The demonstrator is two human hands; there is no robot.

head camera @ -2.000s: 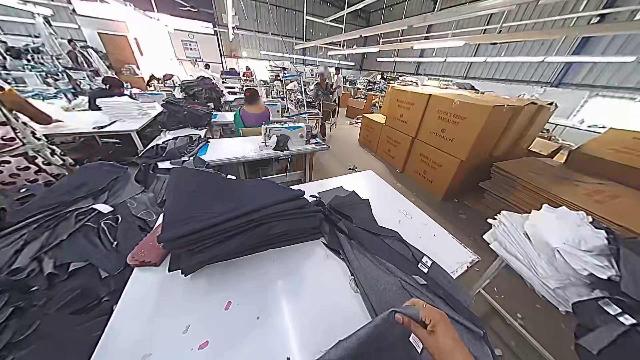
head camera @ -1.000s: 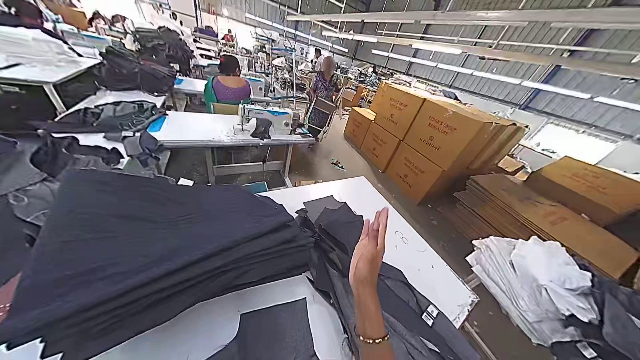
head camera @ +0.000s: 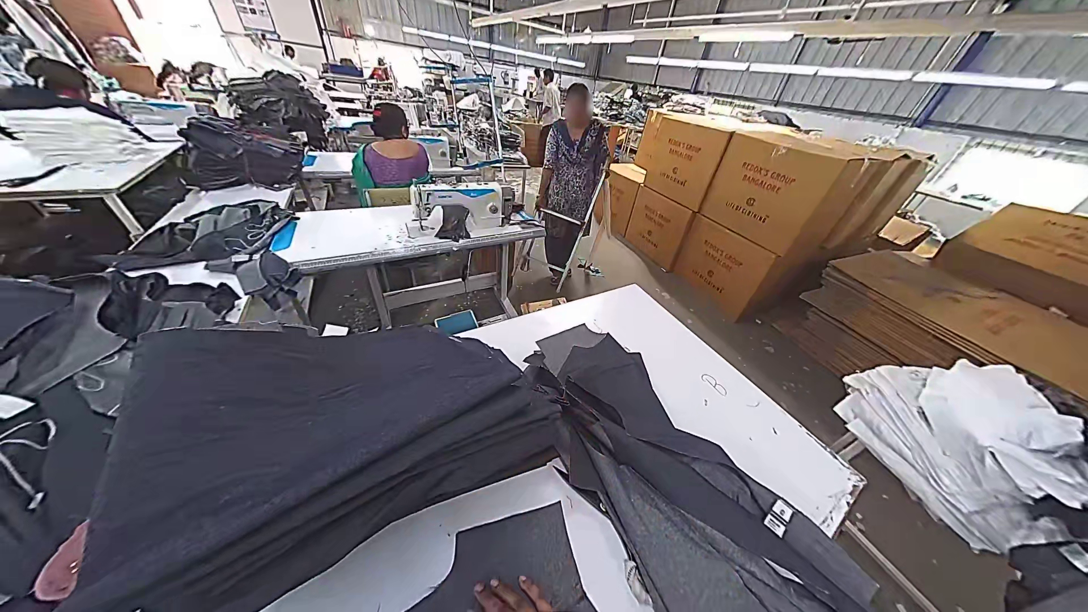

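My right hand (head camera: 512,597) is at the bottom edge, only its fingers showing, palm down and spread on a flat dark grey fabric piece (head camera: 510,552). It grips nothing. That piece lies on the white tabletop (head camera: 722,382). My left hand is not in view. Left of the fingers rises a thick folded stack of dark fabric (head camera: 314,425). To the right, long dark cut fabric pieces (head camera: 663,476) lie bunched at their far end and trail toward the table's near right edge. One bears a small white printed tag (head camera: 778,516).
More dark garments (head camera: 51,340) heap at the left. Ahead is a sewing machine (head camera: 459,208) on its table, with a person (head camera: 574,170) standing behind and another seated. Cartons (head camera: 748,195), flat cardboard (head camera: 960,297) and a white fabric pile (head camera: 969,442) stand right.
My right hand, raised upright over the long pieces one second ago, is now low on the flat grey piece. Two seconds ago it held the edge of a grey fabric piece.
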